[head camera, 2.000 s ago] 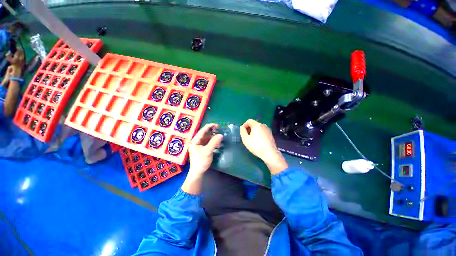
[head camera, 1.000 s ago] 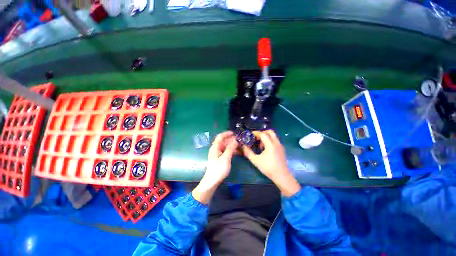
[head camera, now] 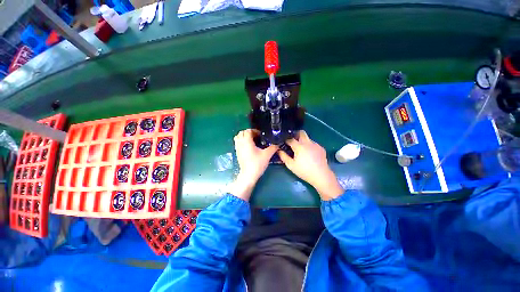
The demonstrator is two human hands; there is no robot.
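The black toggle press (head camera: 276, 108) stands on the green bench in front of me, with its red handle (head camera: 272, 57) upright at the back. My left hand (head camera: 251, 158) and my right hand (head camera: 308, 162) are together at the front of the press, fingers under its head. A dark round part (head camera: 283, 150) shows in small part between the fingertips. Most of it is hidden by the fingers and the press, so I cannot tell if it is seated.
An orange-red tray (head camera: 178, 165) with round parts in its right columns lies left; another tray (head camera: 50, 177) is farther left. A white bottle (head camera: 348, 152) and blue control box (head camera: 431, 171) are right, a thin tube (head camera: 330, 130) between. Clear film (head camera: 224, 162) lies left of my hands.
My hands came together around the round part, then moved with it forward to the press. The camera view has turned, so the press now appears nearer the middle.
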